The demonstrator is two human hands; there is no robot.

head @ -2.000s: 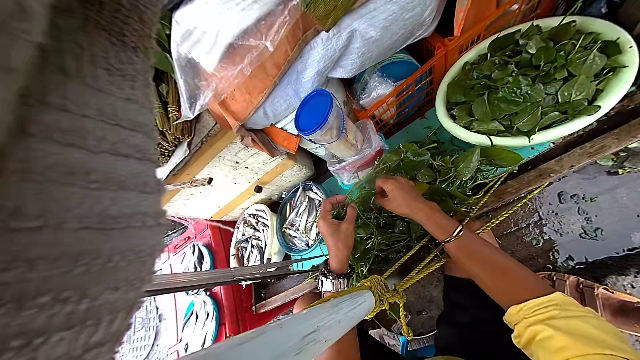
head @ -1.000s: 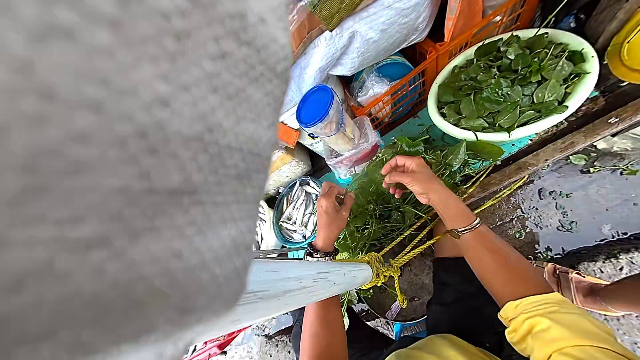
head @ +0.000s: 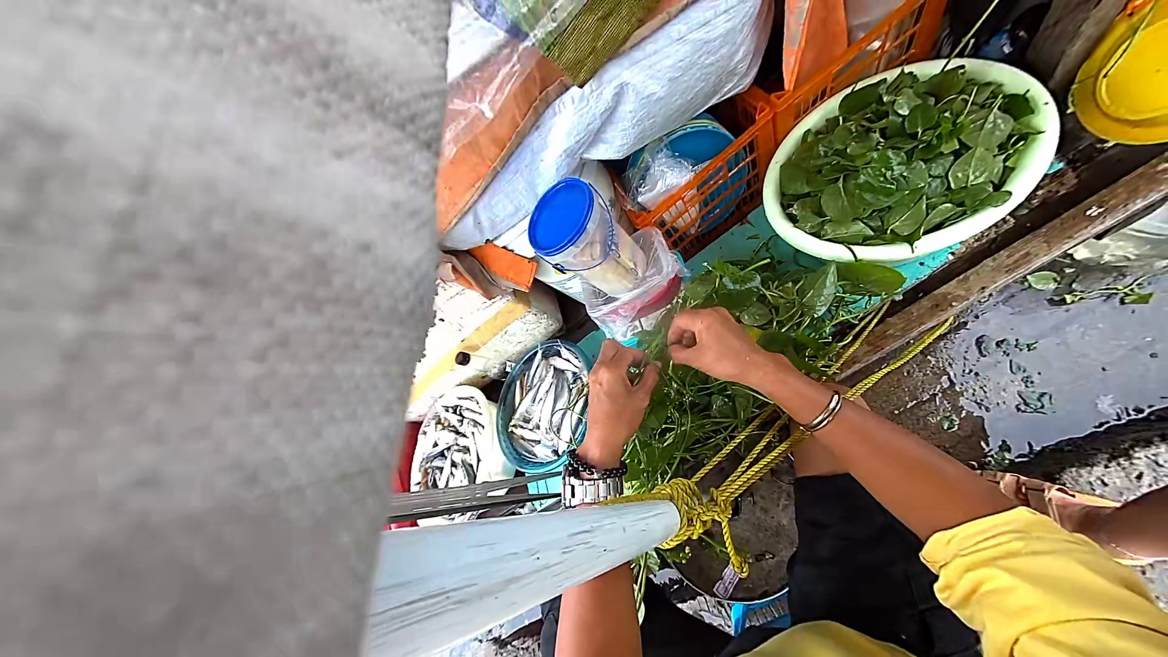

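My left hand [head: 619, 397], with a watch and dark beads at the wrist, has its fingers curled at the left edge of a heap of leafy green stems [head: 698, 411]. Thin green bits show at its fingertips; how firmly they are held is unclear. Just right of it, my right hand [head: 716, 345], wearing metal bangles, is over the same heap with bent fingers; whether a stem is between them cannot be told. A pale green basin [head: 912, 246] full of picked leaves [head: 912, 164] stands at the upper right.
A white pole [head: 538, 557] with knotted yellow rope [head: 698, 511] crosses in front. Small fish fill a blue bowl [head: 506, 429] and a white container [head: 493, 447]. A blue-lidded plastic jar [head: 584, 233], an orange crate [head: 753, 164] and a wooden beam [head: 1013, 255] surround the heap. Grey cloth blocks the left.
My right hand was raised with parted fingers a second ago; it is now lower and nearer my left hand, its fingers curled. The grey cloth covers more of the left than two seconds ago.
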